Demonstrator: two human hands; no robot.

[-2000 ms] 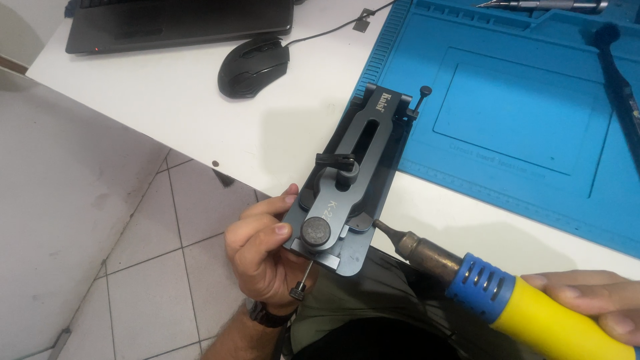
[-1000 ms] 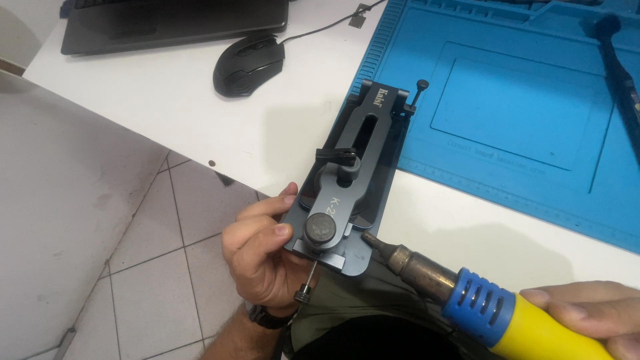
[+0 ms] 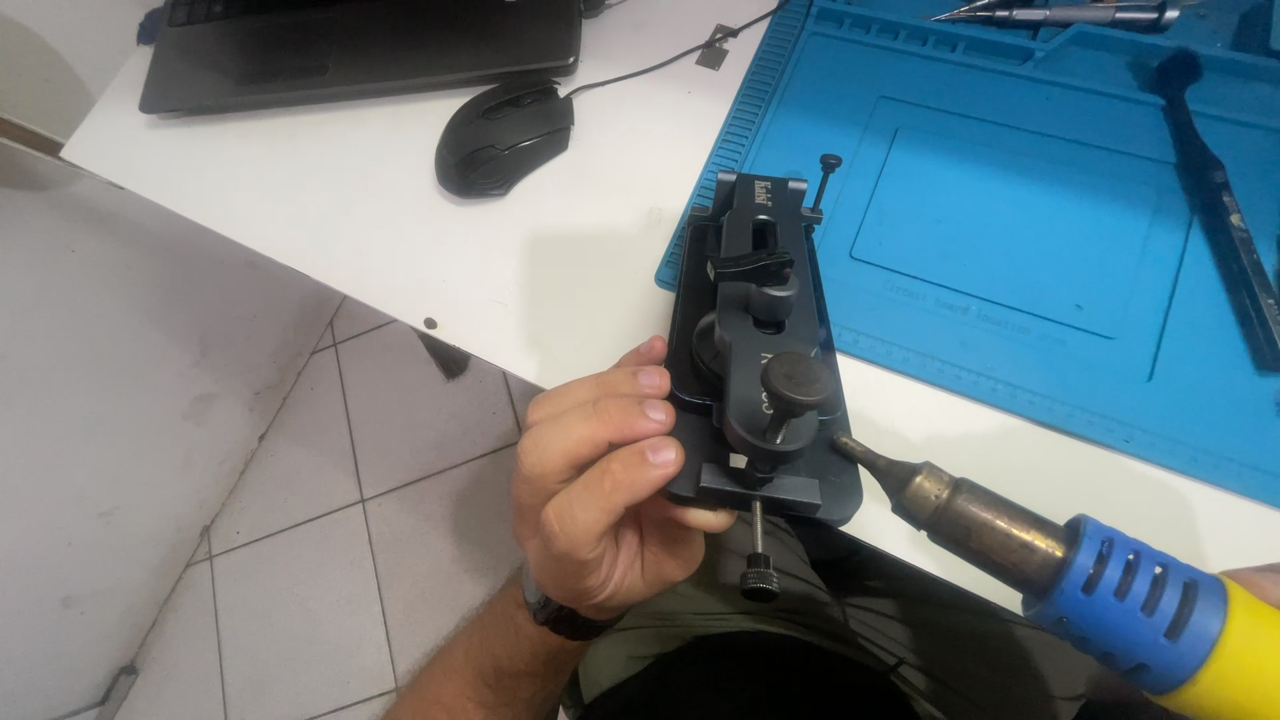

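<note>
My left hand [image 3: 610, 480] grips a dark metal Kaisi clamping fixture [image 3: 755, 340] by its lower left side, fingers along the edge and thumb mostly hidden. The fixture carries a slotted arm, a round knob [image 3: 797, 382], a small black lever [image 3: 750, 266] and a knurled screw [image 3: 760, 575] at the near end. A dark flat device, perhaps a phone, lies under the arm. At the right edge a sliver of my right hand [image 3: 1255, 583] shows on a yellow and blue hot-air tool [image 3: 1120, 600]. Its narrow metal nozzle points at the fixture's lower right edge.
A blue silicone repair mat [image 3: 1010, 230] lies at the right, bearing a black brush [image 3: 1215, 200] and a precision screwdriver or similar slim tool [image 3: 1090, 16]. On the white table [image 3: 330, 190] are a black mouse [image 3: 505, 140], its cable and a laptop [image 3: 360, 45]. Tiled floor shows at lower left.
The fixture has tilted in my left hand, so its knob and near screw show more from the side. My right hand has mostly left the view at the right edge.
</note>
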